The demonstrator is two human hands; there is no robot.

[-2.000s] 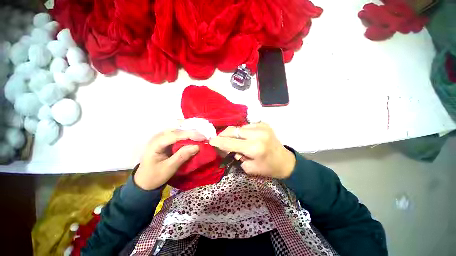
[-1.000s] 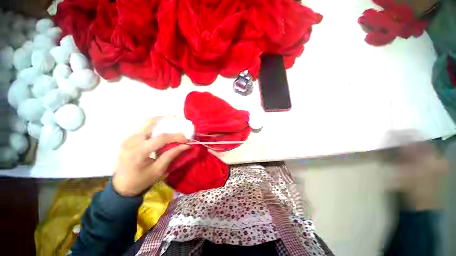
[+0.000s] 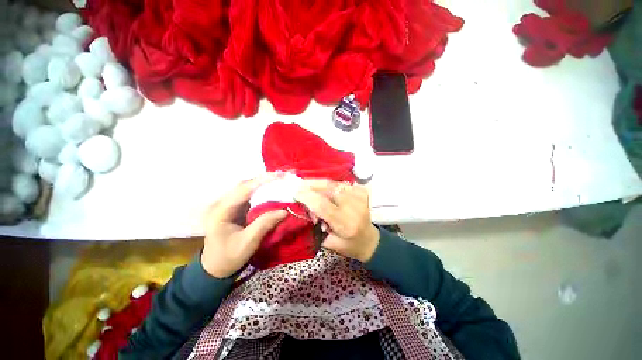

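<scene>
A red plush piece (image 3: 304, 149) lies at the table's front edge, its near lobe over the apron. A white pompom (image 3: 276, 191) sits against it between my hands. My left hand (image 3: 236, 223) is closed on the plush and pompom, thumb on the red cloth. My right hand (image 3: 341, 214) has its fingertips at the pompom's right side; a short white thread shows below them. A small dark tool (image 3: 318, 232) shows under the right palm. No needle can be made out. Another white ball (image 3: 363, 173) shows at the piece's right end.
A heap of red plush (image 3: 281, 49) lies at the far side. Loose pompoms (image 3: 99, 153) lie left. A phone (image 3: 391, 114) and a small round gadget (image 3: 346, 113) lie beyond the work. Red pieces (image 3: 545, 39) lie upper right. A yellow sack (image 3: 77, 288) is below left.
My right hand was blurred far to the right a second ago with thread stretched toward it; it is back at the pompom. My left hand has moved right with the plush.
</scene>
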